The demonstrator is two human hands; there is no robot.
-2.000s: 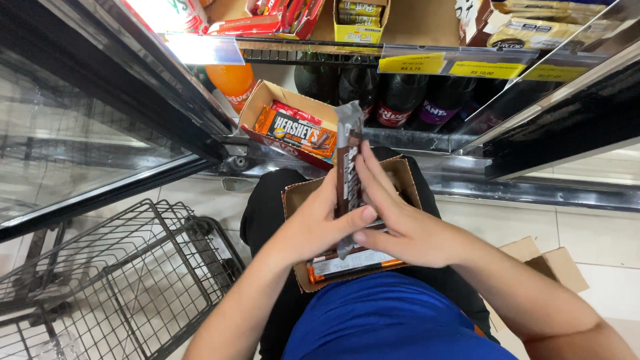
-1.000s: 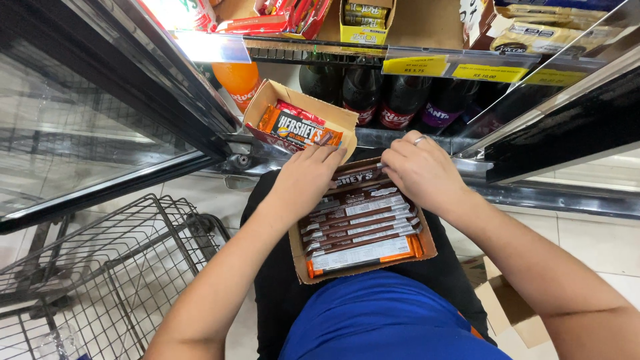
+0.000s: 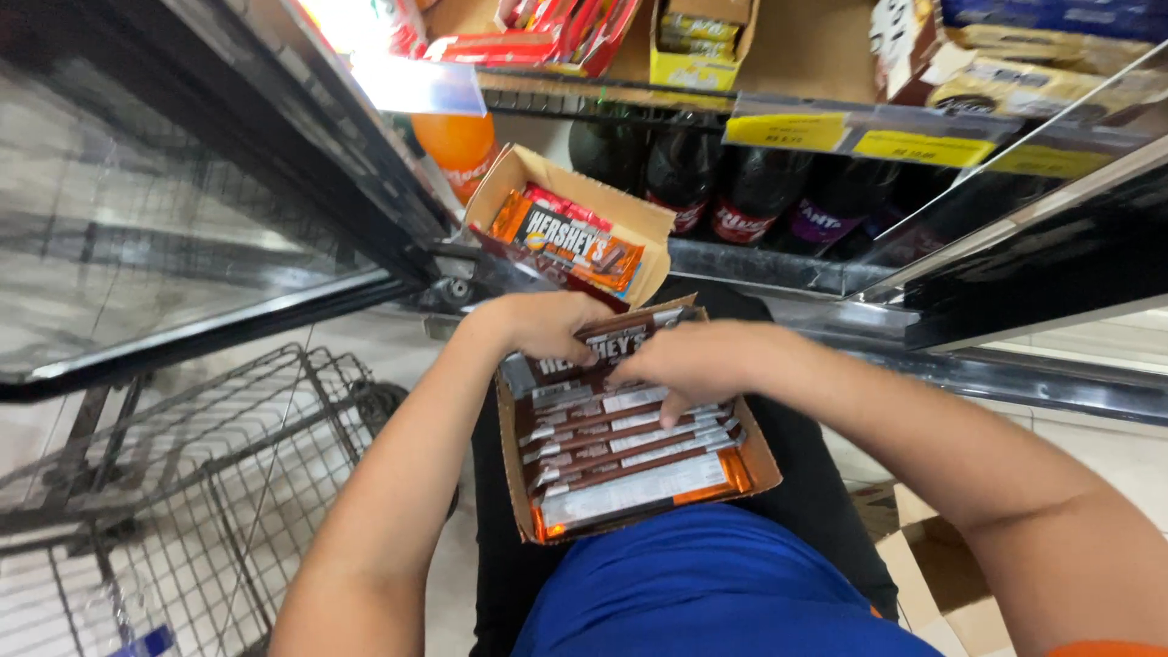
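A cardboard box point(image 3: 760, 447) of chocolate bars rests on my lap. Brown-wrapped Hershey's bars point(image 3: 593, 429) stand in a row inside it, with an orange-wrapped bar point(image 3: 639, 497) at the end near my body. My left hand point(image 3: 547, 324) reaches over the box's far left part, fingers on a brown Hershey's bar point(image 3: 616, 347). On the right, my right hand point(image 3: 698, 360) is over the same bars, fingers apart and pointing down; whether it grips one is unclear. Just beyond stands a second cardboard box point(image 3: 648, 214) with an orange Hershey's bar point(image 3: 566, 239) and a red-wrapped one.
Soda bottles point(image 3: 757, 192) line the lower cooler shelf, below a shelf of boxed sweets point(image 3: 698, 68) with yellow price tags point(image 3: 785, 132). A glass door point(image 3: 210, 338) and wire shopping cart point(image 3: 219, 493) are at left. An opened cardboard box point(image 3: 949, 557) lies on the floor at right.
Two seconds ago both hands held a brown bar upright above the box; it is no longer raised. Since one second ago, my right hand has moved from the far right edge inward over the bars.
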